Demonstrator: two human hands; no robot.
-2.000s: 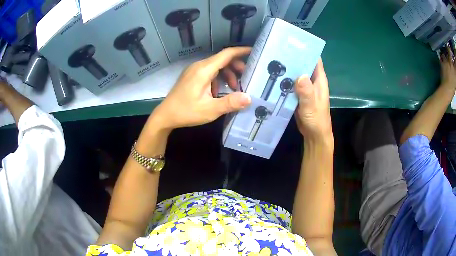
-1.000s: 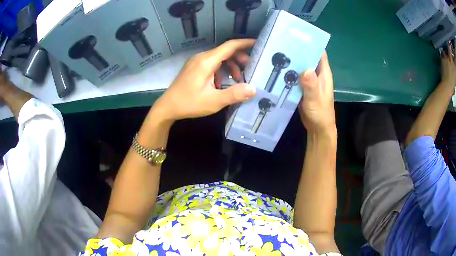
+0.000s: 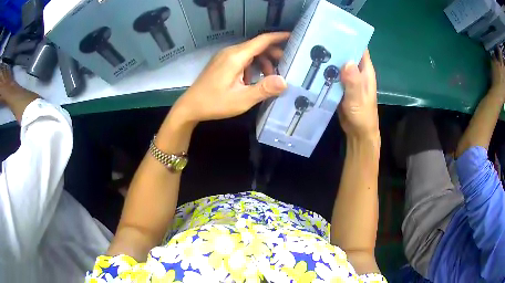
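Observation:
A pale grey-blue retail carton (image 3: 313, 83) is held tilted above the bench's front edge, its face with three small fans towards me. My left hand (image 3: 235, 80) grips its left side, thumb at the edge and the other fingers partly hidden behind it. My right hand (image 3: 359, 97) holds its right side, with the thumb on the front edge. Whether a small seal is at my fingertips cannot be told.
Several retail cartons (image 3: 160, 36) stand in a row at the back on a white bench liner (image 3: 133, 83). Dark grey fan parts (image 3: 69, 74) lie at left near a neighbour's hand (image 3: 8, 83). Another neighbour's arm (image 3: 482, 116) and small cartons (image 3: 470, 14) are at right on the green bench (image 3: 426, 61).
Both hands and the held carton have shifted slightly up and right in the picture. The standing cartons and bench edge also sit higher in view. The grip looks unchanged.

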